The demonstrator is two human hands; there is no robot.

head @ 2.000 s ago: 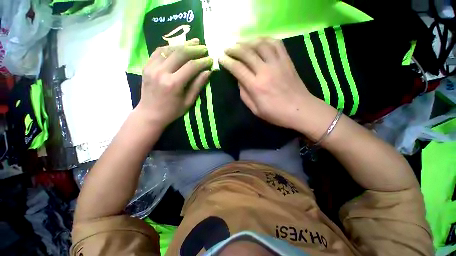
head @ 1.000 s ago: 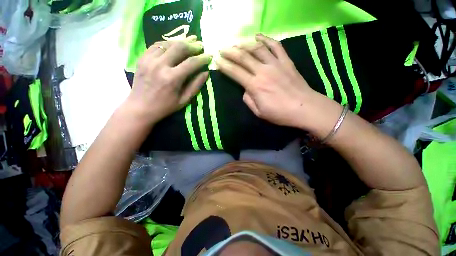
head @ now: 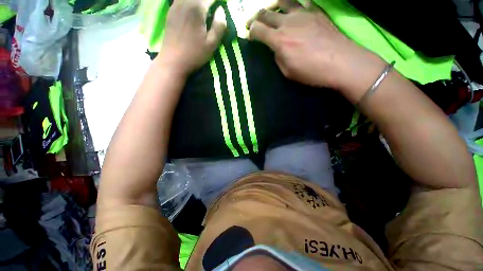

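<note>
The black garment panel [head: 296,114] with three neon green stripes [head: 233,100] hangs over the table's near edge towards my lap. A neon green fabric section [head: 392,53] lies at the upper right. My left hand [head: 193,32] is at the top edge of the picture, partly cut off, with its thumb against the black cloth beside the stripes. My right hand [head: 299,42] has its fingers bent on the panel's upper edge, under bright lamp glare. The glare hides what lies between my fingertips. The needle area is out of view.
A white table surface [head: 108,90] shows at the left. Clear plastic bags [head: 45,34] are at the upper left. A black and green printed piece [head: 50,119] hangs below them. Grey fabric scraps [head: 53,227] lie at the lower left. Black cloth [head: 423,26] is at the upper right.
Both hands have moved up and away from me, with the panel. The printed patch pocket has gone out of view. The right-hand stripes are no longer plainly seen, and the green section has swung down at the right.
</note>
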